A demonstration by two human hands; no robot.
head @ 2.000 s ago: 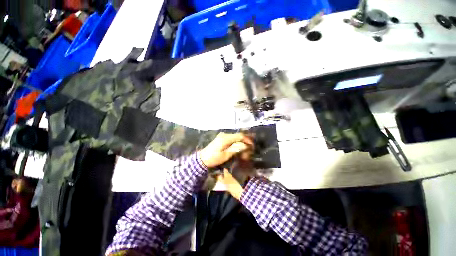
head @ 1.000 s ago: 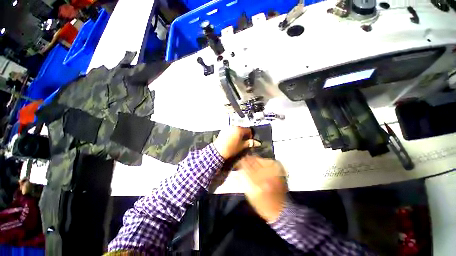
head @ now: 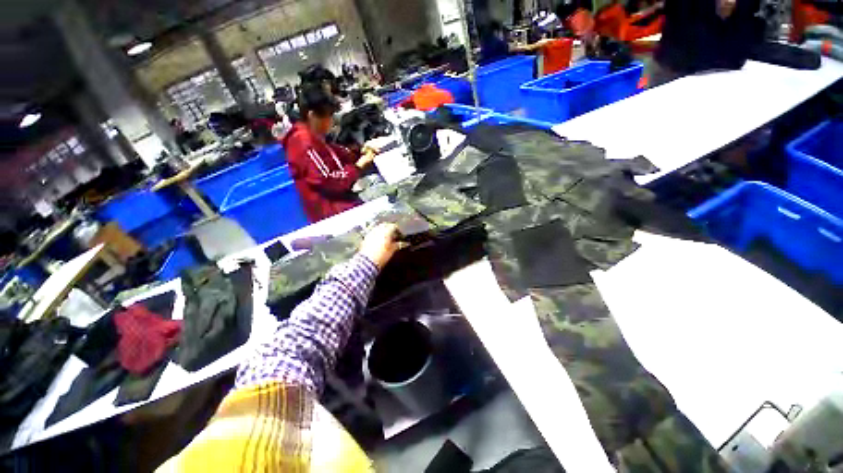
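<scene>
My left hand (head: 380, 244) reaches out to the left and grips the edge of a dark camouflage piece at the near side of the table. A chain of camouflage pieces (head: 592, 342) runs from the lower right up to a heap. Black square pieces (head: 547, 253) lie on the chain, joined to it or on top. A stack of camouflage panels (head: 310, 265) lies left of my left hand. My right hand is not in view. A small part of the machine (head: 819, 430) shows at the lower right edge.
A person in a red top (head: 319, 166) sits at a machine beyond the table. Blue bins (head: 781, 226) stand at the right and behind. A grey round bin (head: 404, 365) is below the table edge. Dark garments and a red cloth (head: 146, 338) lie on a table at left.
The view has swung left and up. My left hand has left the needle area and now holds fabric at the table's left part. My right hand has gone out of view.
</scene>
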